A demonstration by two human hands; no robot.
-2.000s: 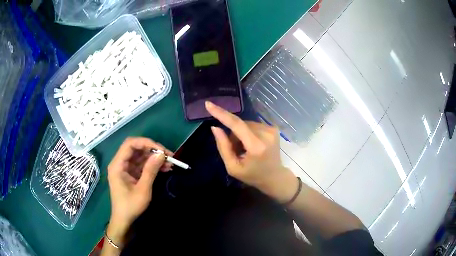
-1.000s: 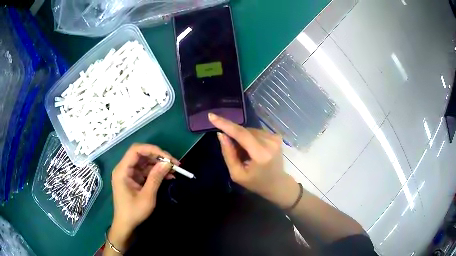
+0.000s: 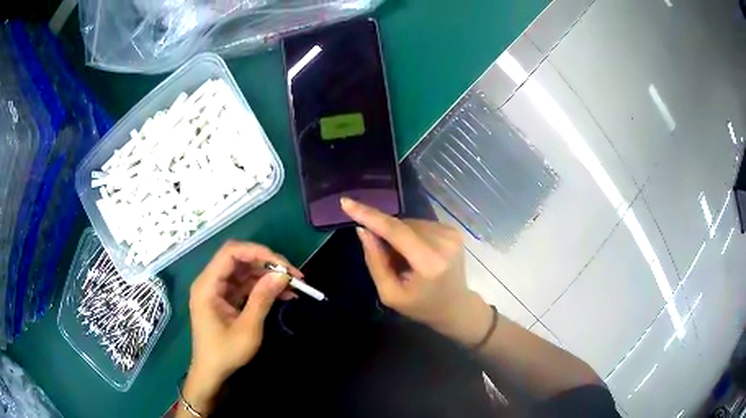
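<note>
My left hand (image 3: 237, 314) holds a joined piece (image 3: 307, 289) between thumb and fingers, a white sleeve with a shiny metal part by the fingertips. My right hand (image 3: 417, 265) holds nothing; its index finger is stretched out with the tip on the lower edge of the smartphone (image 3: 348, 167), and its thumb is apart from it. The phone lies flat at the bench edge, its dark screen showing a green box. The larger tub (image 3: 278, 167) holds white sleeves (image 3: 184, 167). The smaller tub (image 3: 123, 384) holds metal stems (image 3: 123, 314).
Stacked blister trays (image 3: 49, 163) with blue edges stand at the left. A clear bag (image 3: 196, 28) lies beyond the larger tub and phone. Another clear bag (image 3: 20, 396) is at the lower left. A ribbed clear tray (image 3: 491, 175) is below bench level over the pale floor.
The bench items and both hands sit slightly lower in the picture. The left hand still holds the piece; the right index finger remains at the phone's lower part.
</note>
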